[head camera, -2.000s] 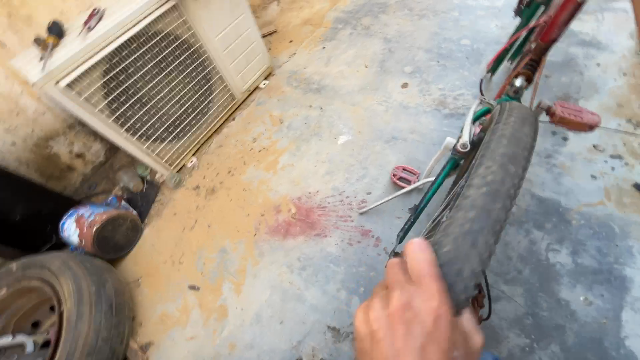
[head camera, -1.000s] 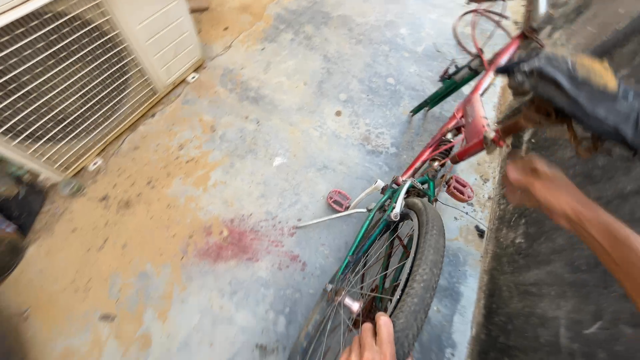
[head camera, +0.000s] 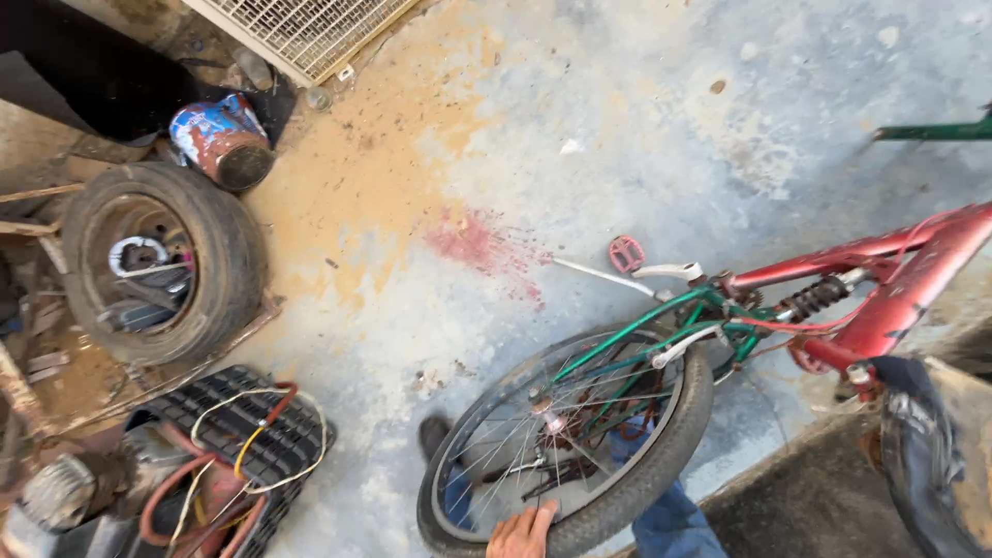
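Note:
My left hand (head camera: 523, 533) is at the bottom edge, its fingers curled over the rim and tyre of the bicycle's rear wheel (head camera: 701, 399). My right hand is out of view. The bicycle is tilted, its green rear stays (head camera: 620, 333) running to the wheel's hub (head camera: 552, 418). Its red frame (head camera: 914, 310) reaches to the right edge, with a coil shock absorber (head camera: 814, 298) at the joint. A worn saddle (head camera: 918, 457) is at the lower right. A white kickstand (head camera: 601, 275) points left, near a red pedal (head camera: 626, 253) on a silver crank arm.
On the left lie a car tyre on its wheel (head camera: 240, 263), with small parts inside, and a rusty paint tin (head camera: 225, 147). A black plastic crate (head camera: 294, 434) with hoses and wires is below. An air-conditioner unit (head camera: 310, 31) stands above. A raised edge (head camera: 790, 465) is lower right.
My right hand, near the saddle a second ago, has left the view. My left hand remains at the rear wheel. The view has swung, bringing the car tyre and crate in.

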